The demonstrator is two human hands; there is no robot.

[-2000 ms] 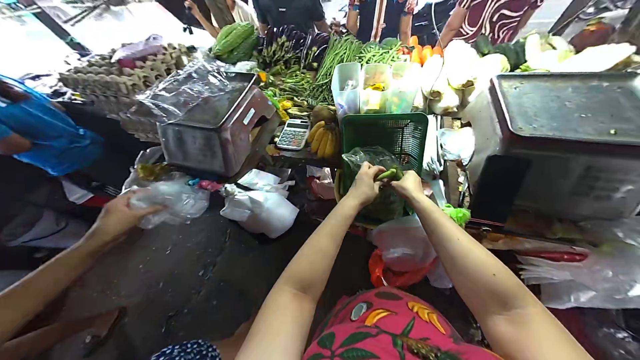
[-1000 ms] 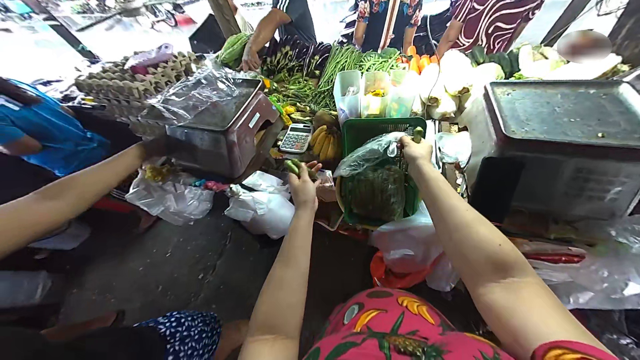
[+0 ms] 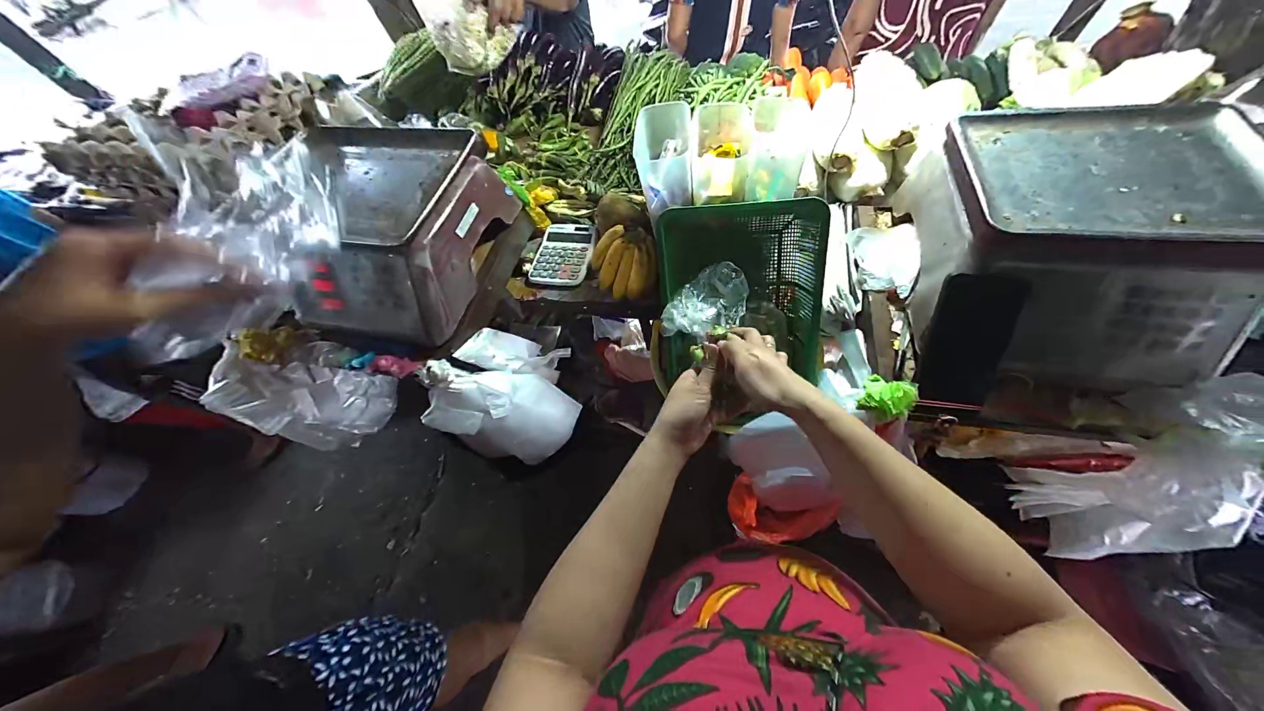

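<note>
My left hand (image 3: 689,400) and my right hand (image 3: 758,367) meet over the near part of a green plastic basket (image 3: 812,286). Between their fingers are small green vegetable pieces (image 3: 703,353), whose exact kind I cannot tell. A clear plastic bag (image 3: 713,296) lies crumpled just beyond my fingertips, inside the basket. My left fingers pinch a green piece; what my right fingers grip is partly hidden. Left of the basket are a bunch of bananas (image 3: 624,264) and a calculator (image 3: 562,256).
Weighing scales stand left (image 3: 380,197) and right (image 3: 1106,173). A co-worker's blurred hand (image 3: 148,281) holds a clear bag (image 3: 257,227) at the left. White plastic bags (image 3: 509,410) hang below the calculator. Clear containers (image 3: 721,148), eggplants (image 3: 553,79) and long beans (image 3: 642,99) lie beyond the basket.
My left hand has moved right from beside the calculator to meet my right hand, which has come down over the basket. The co-worker's hand now holds a clear bag before the left scale.
</note>
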